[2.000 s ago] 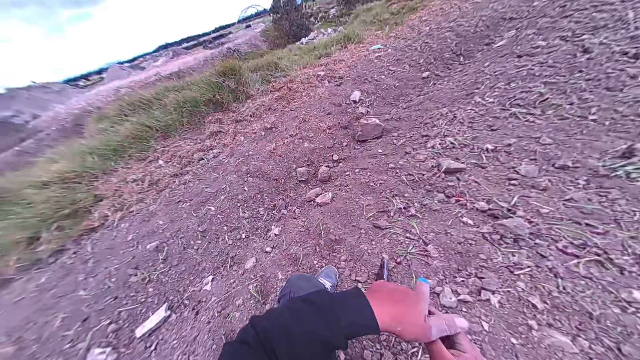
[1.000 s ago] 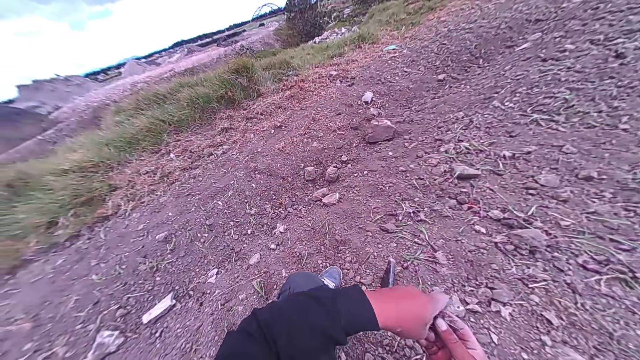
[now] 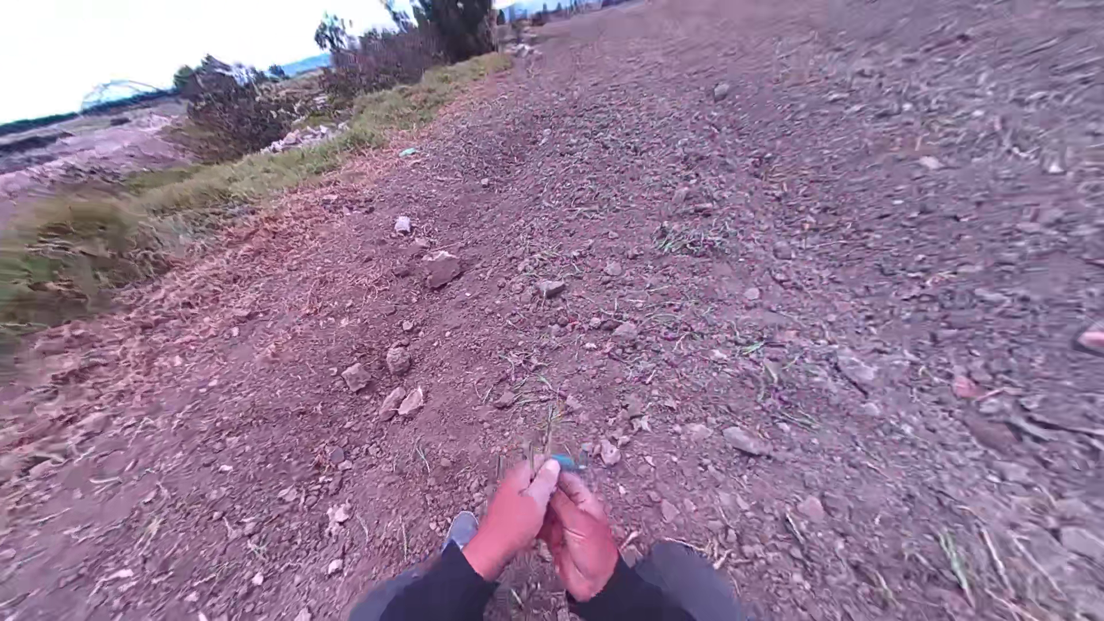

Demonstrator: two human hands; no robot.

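My left hand [image 3: 516,511] and my right hand [image 3: 580,536] meet low in the middle of the view, above bare soil and between my knees. Both sleeves are dark. A small blue thing [image 3: 567,462], too blurred to name, shows at the fingertips of the two hands. A thin stalk or blade-like piece [image 3: 548,431] seems to rise from the left fingertips, though it blends with the ground behind. The palms and most of the fingers are hidden from view.
Dry soil carries a reddish rock [image 3: 442,268], a pale stone [image 3: 402,225], several smaller stones and scattered green stems [image 3: 690,239]. A grass strip [image 3: 371,116] with bushes [image 3: 233,112] borders the left. My grey shoe [image 3: 461,528] is beside my left wrist.
The view has swung to the right. My hands, earlier at the lower right with the left arm stretched across, are now together in front of me, and both dark sleeves show.
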